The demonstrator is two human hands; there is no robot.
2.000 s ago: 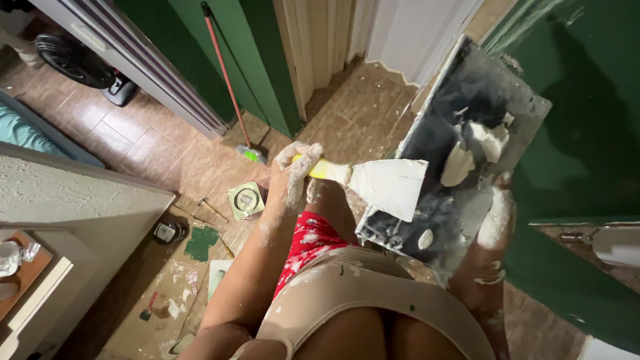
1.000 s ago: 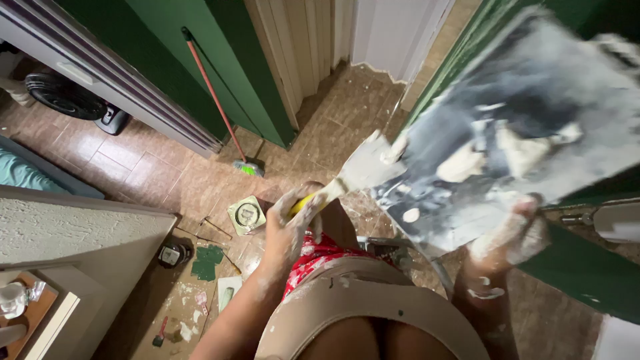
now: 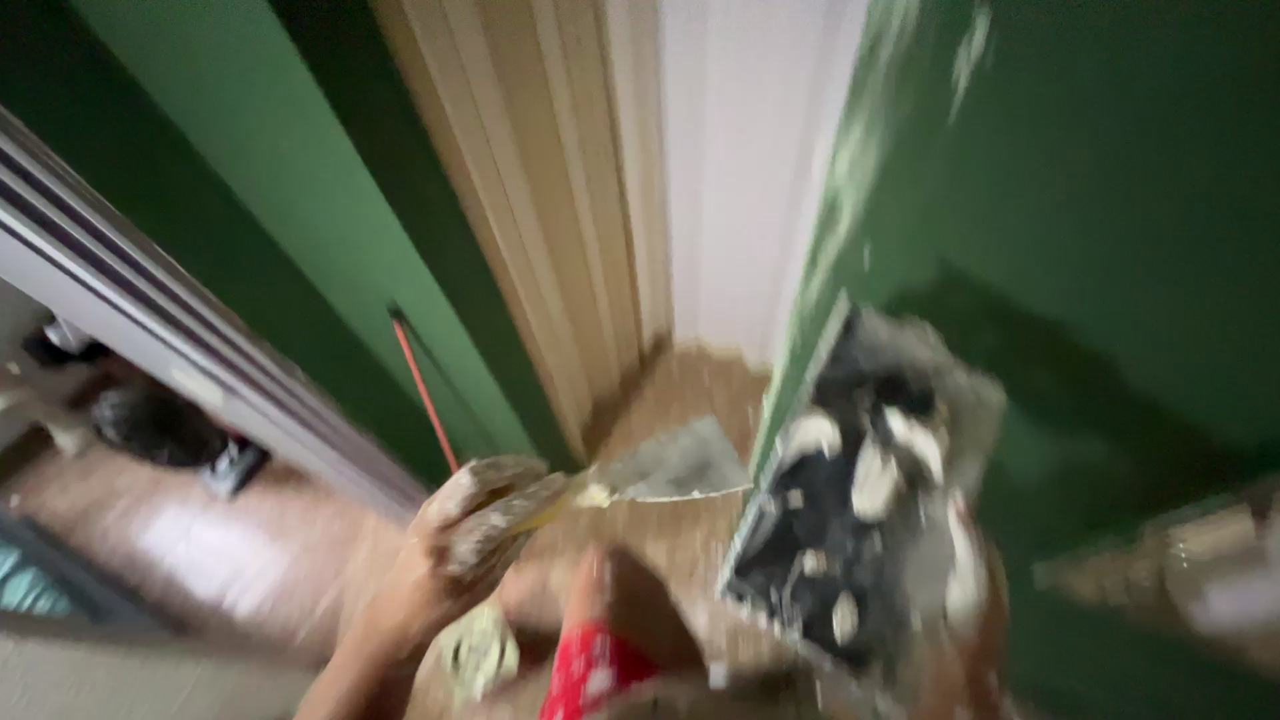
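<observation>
My left hand [image 3: 490, 520], coated in white compound, is closed on the yellow handle of a putty knife [image 3: 685, 465]. The wide blade points right, its tip close to the left edge of a dark rectangular board [image 3: 870, 540]. Several lumps of white compound [image 3: 875, 485] lie on the board. At the board's lower right edge, my right hand [image 3: 965, 600] holds it, blurred and with part of the fingers hidden. Both hands are in front of my body, above my knees.
A green wall [image 3: 1120, 200] with whitish smears along its edge rises at the right. A folding door [image 3: 540, 200] stands ahead. A red-handled broom [image 3: 425, 385] leans on the left green wall. A pale container [image 3: 482, 650] is on the floor below my left hand.
The putty knife's blade has come off the board and now looks mostly bare of compound. The view has tilted up toward the walls and is blurred.
</observation>
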